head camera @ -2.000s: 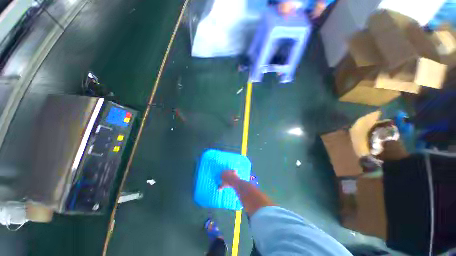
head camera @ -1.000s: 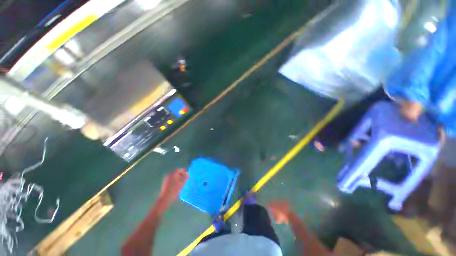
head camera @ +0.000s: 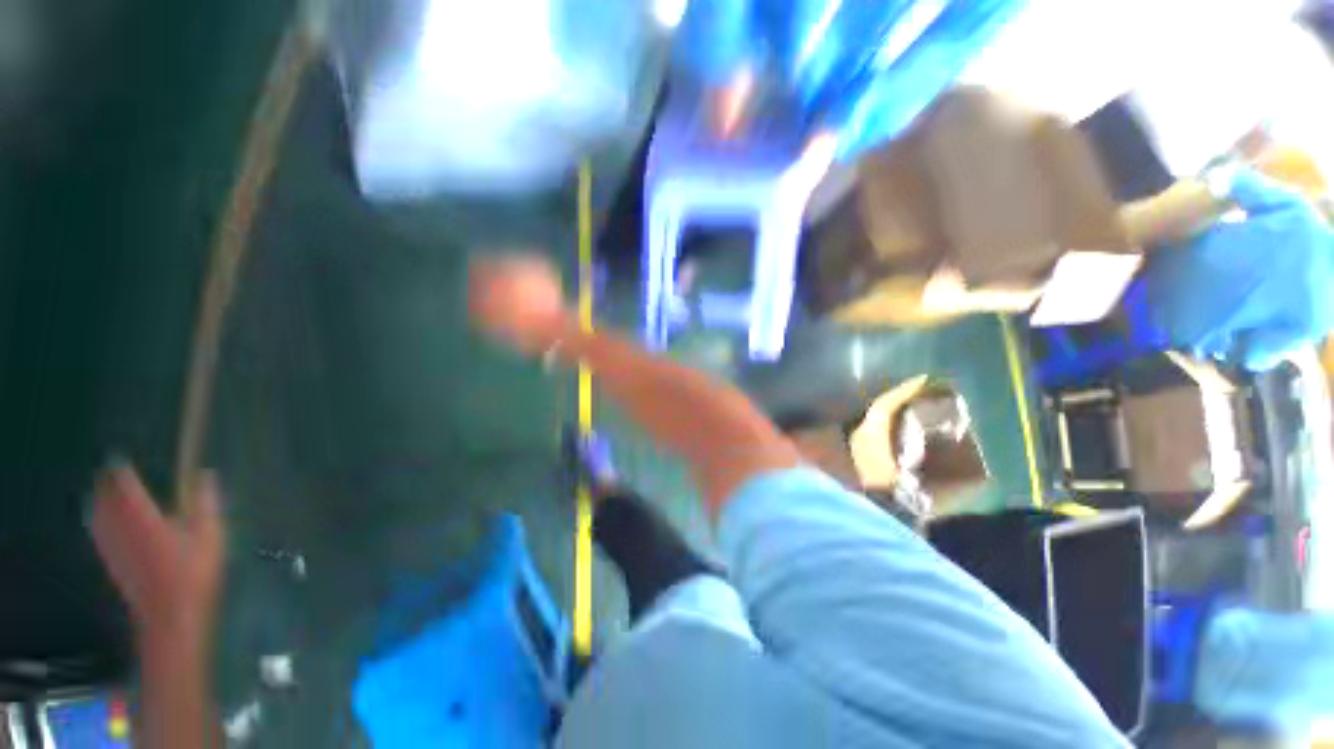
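A bright blue plastic stool (head camera: 454, 644) stands on the green floor at the lower edge, partly cut off, beside the yellow line. My left hand (head camera: 158, 549) is at the lower left, away from the stool, with its fingers apart and nothing in it. My right hand (head camera: 515, 300) is stretched forward above the floor near the yellow line. It is blurred, so its fingers are unclear, and nothing shows in it. Neither hand touches the stool.
A person in blue sits on a pale violet stool (head camera: 724, 183) ahead. A large translucent bag (head camera: 490, 103) is left of it. Open cartons (head camera: 966, 183) stand to the right, with a smaller open carton (head camera: 878, 439) and a black bin (head camera: 1097, 615) nearer me. Another person in blue is farther right.
The view has turned right. The blue stool now lies lower in view, and my right hand has swung forward. My left hand is now farther from the stool.
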